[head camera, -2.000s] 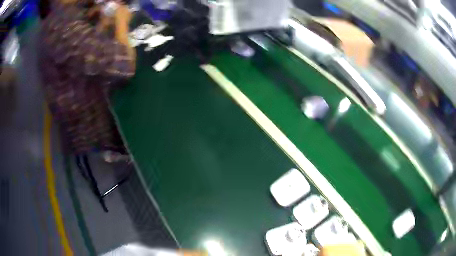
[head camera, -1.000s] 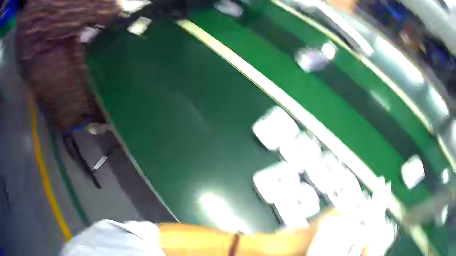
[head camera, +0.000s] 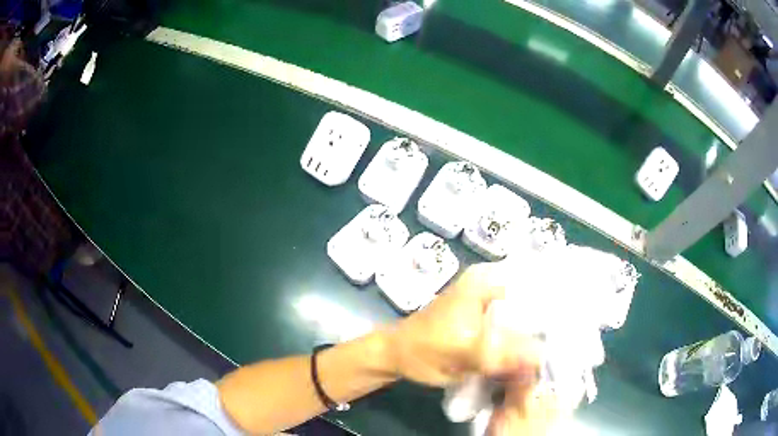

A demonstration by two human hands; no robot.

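Note:
My left hand point(head camera: 452, 332), bare with a dark band at the wrist, reaches in from the lower left with its fingers closed around a white piece. My right hand point(head camera: 522, 413) is partly seen at the bottom edge, blurred, close against the left. A limp white cloth point(head camera: 576, 366) hangs at the hands; glare hides where it ends. Several white outlet adapters lie in two rows beyond my hands, most with pins up, such as one adapter point(head camera: 394, 174). The leftmost adapter point(head camera: 336, 148) lies socket face up.
A cream rail point(head camera: 281, 77) separates the bench from the green conveyor belt point(head camera: 512, 111), which carries spaced adapters. A grey post point(head camera: 717, 187) stands at right. A clear bottle point(head camera: 704, 362) lies at lower right. A person's patterned sleeve point(head camera: 21, 187) is at far left.
The view has swung right, bringing the bottle and post in. My left hand has come into view and is now together with my right hand over the near side of the adapters.

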